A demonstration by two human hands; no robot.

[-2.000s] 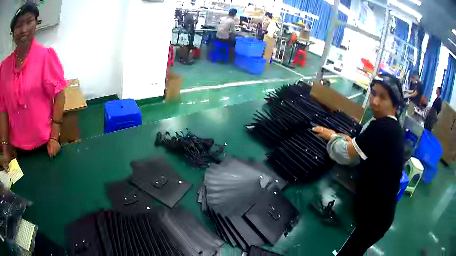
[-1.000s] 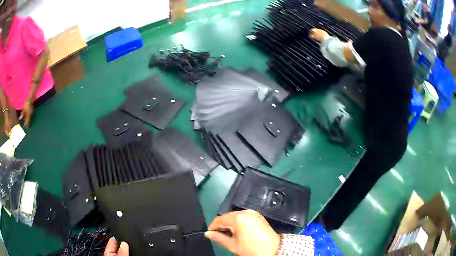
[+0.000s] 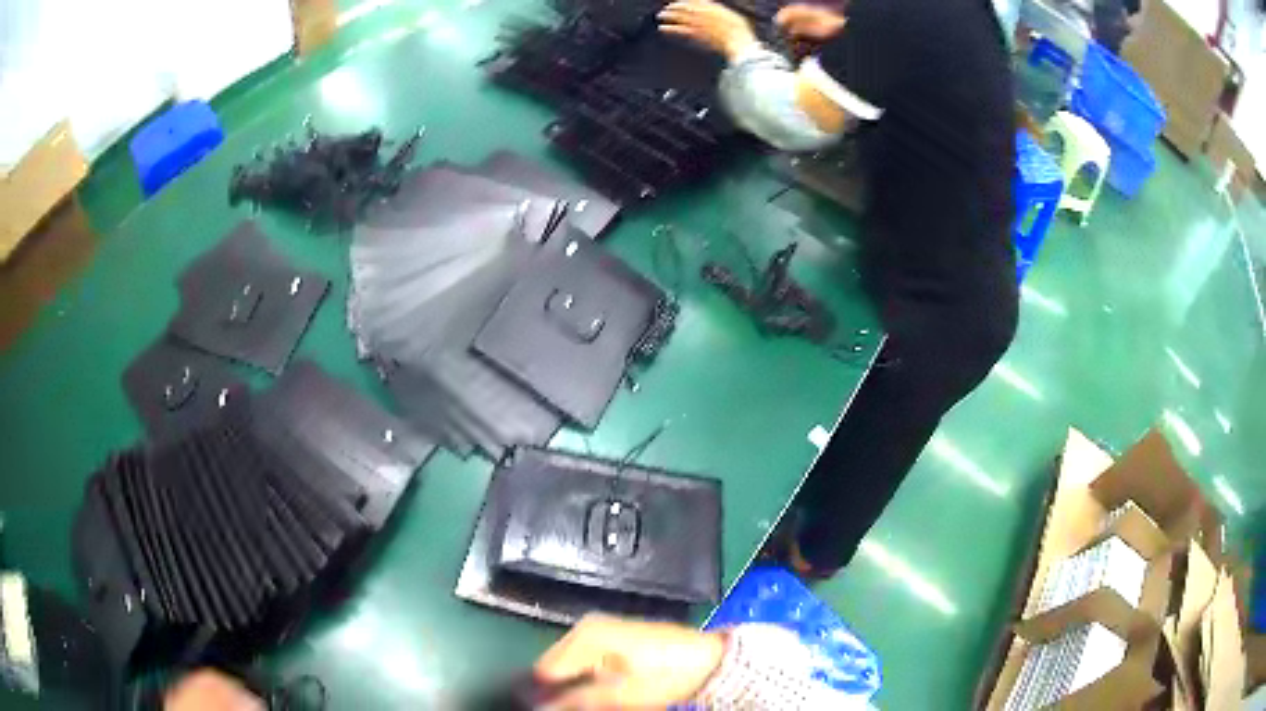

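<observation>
My right hand point(image 3: 611, 667) is blurred at the bottom centre, its fingers curled beside a dark blur; whether it holds that cannot be told. My left hand point(image 3: 208, 690) is blurred and cut by the bottom edge, with a thin dark cord loop point(image 3: 299, 690) just right of it. Beyond my right hand lies a pile of black panels point(image 3: 555, 542) with a cord handle point(image 3: 614, 528) on top and loose thin ends above it. A ridged fanned black stack point(image 3: 208, 535) is at left. A greyer fanned stack point(image 3: 431, 278) is mid-table, one panel point(image 3: 569, 327) on its right.
Two loose panels point(image 3: 250, 299) lie back left. Cord bundles lie at the back point(image 3: 319, 174) and right point(image 3: 778, 295). A person in black point(image 3: 930, 181) stands at the right, hands over dark stacks point(image 3: 646, 132). A blue stool point(image 3: 798, 625) and open cartons point(image 3: 1097, 583) are below the table edge.
The view has turned right and down. The large panel between my hands is gone from there. My right hand has moved down-left in the picture; my left hand is now blurred lower left.
</observation>
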